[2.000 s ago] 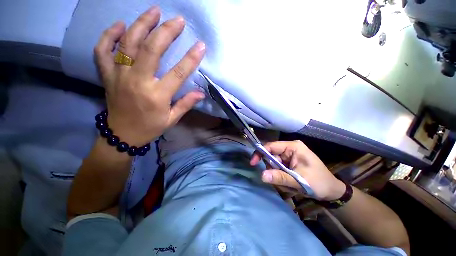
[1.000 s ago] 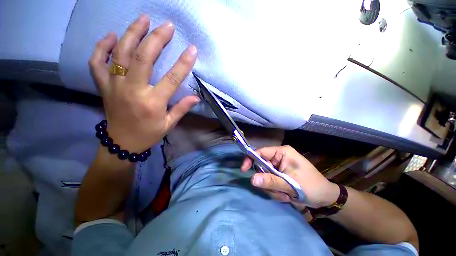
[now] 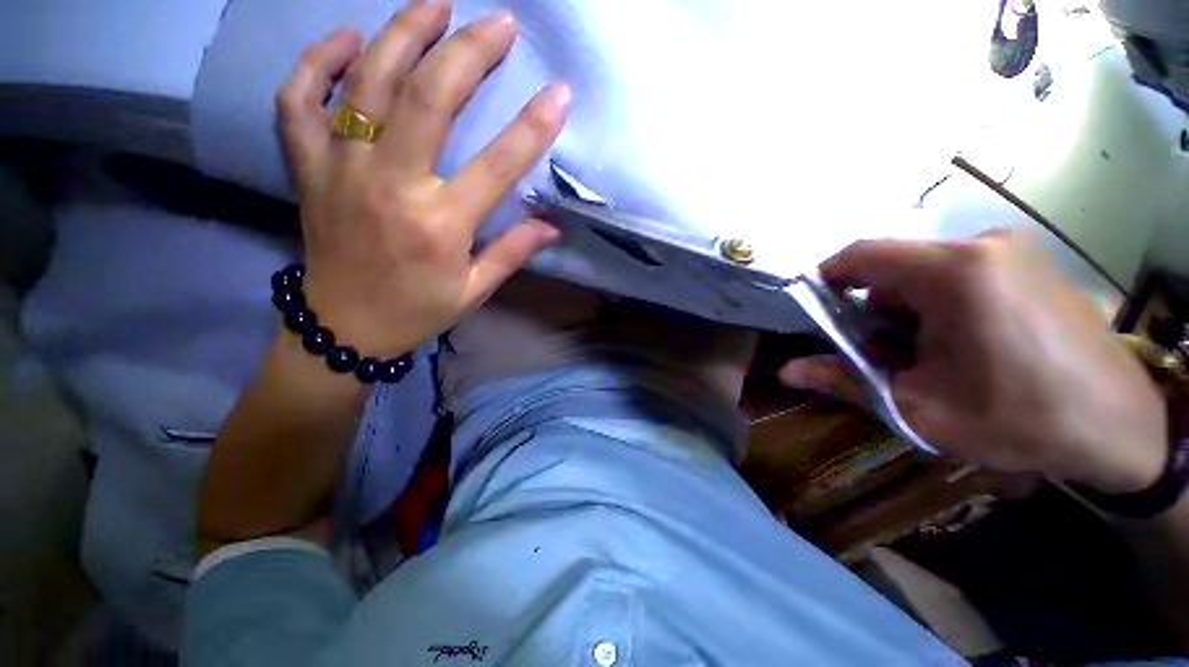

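The scissors [image 3: 678, 244] lie low across the pale lilac garment panel [image 3: 652, 78], brass pivot screw up, tips near my left thumb at the pocket opening [image 3: 626, 244]. Dark gaps show on both sides of the blades. My right hand [image 3: 998, 352] holds the scissor handles at the table's front edge. The blades look close together. My left hand [image 3: 391, 202] lies spread on the panel, palm down, fingers apart, left of the scissor tips. The panel's front edge hangs over the table edge.
Grey-blue cloth with short slits [image 3: 144, 339] hangs left of my lap. A thin brown rod [image 3: 1030, 215] lies on the white table at the right. Part of the machine [image 3: 1154, 52] shows upper right. A dark marked strip [image 3: 91, 111] edges the table.
My right hand has moved right and up, nearer the camera, and the scissors have turned from steep to flatter across the cloth. My left hand stays spread on the panel.
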